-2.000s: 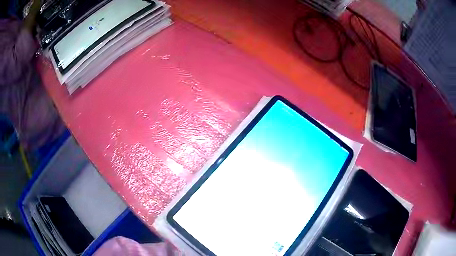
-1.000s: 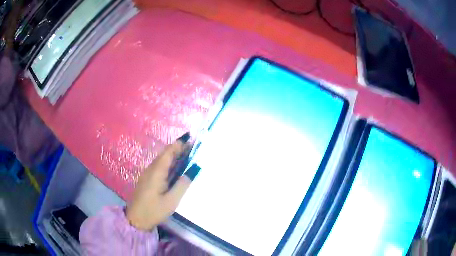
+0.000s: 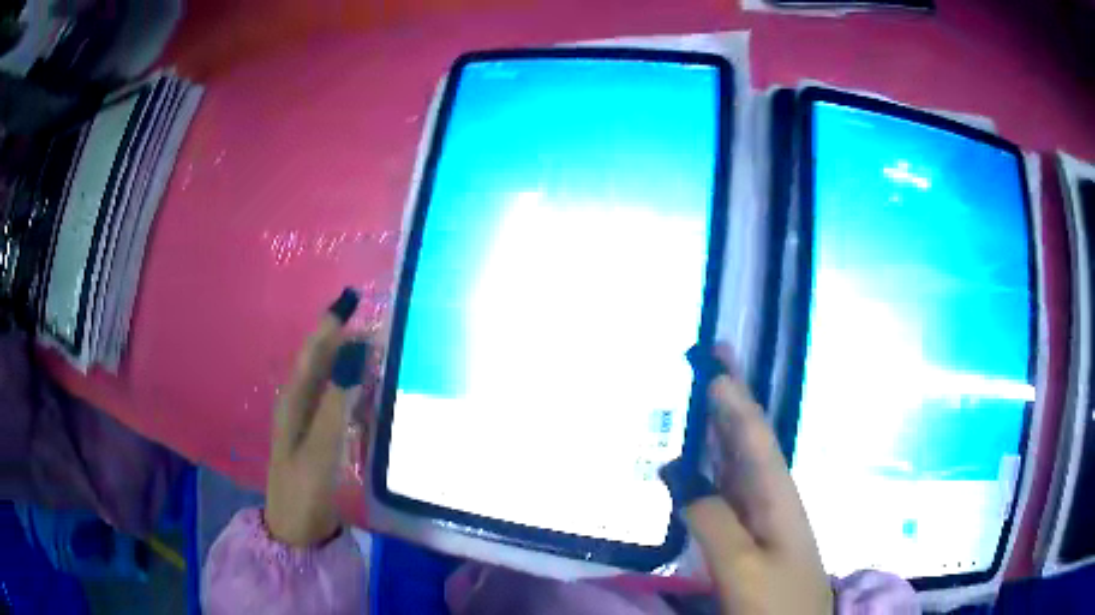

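Observation:
A large tablet (image 3: 552, 300) with a black border and a lit blue-and-white screen lies on a white sheet in front of me. A second lit tablet (image 3: 919, 348) lies to its right. My left hand (image 3: 315, 421), with black finger cots, is beside the first tablet's left edge, fingers apart, holding nothing. My right hand (image 3: 745, 481), with black cots on thumb and a finger, is at its lower right edge, thumb over the border. Whether it grips the edge cannot be told. Part of the right hand covers the gap between the tablets.
Tablets with white sheets are stacked (image 3: 90, 228) at the left. Another dark device (image 3: 1077, 396) is cut off at the right edge. Part of one shows at the far side. The mat (image 3: 258, 180) is pink-red. A person's sleeve (image 3: 72, 433) is at the left.
The view has turned, so both tablets appear more upright. The right tablet went from dark to lit earlier. My right hand has come in at the first tablet's right edge. My left hand is lower left.

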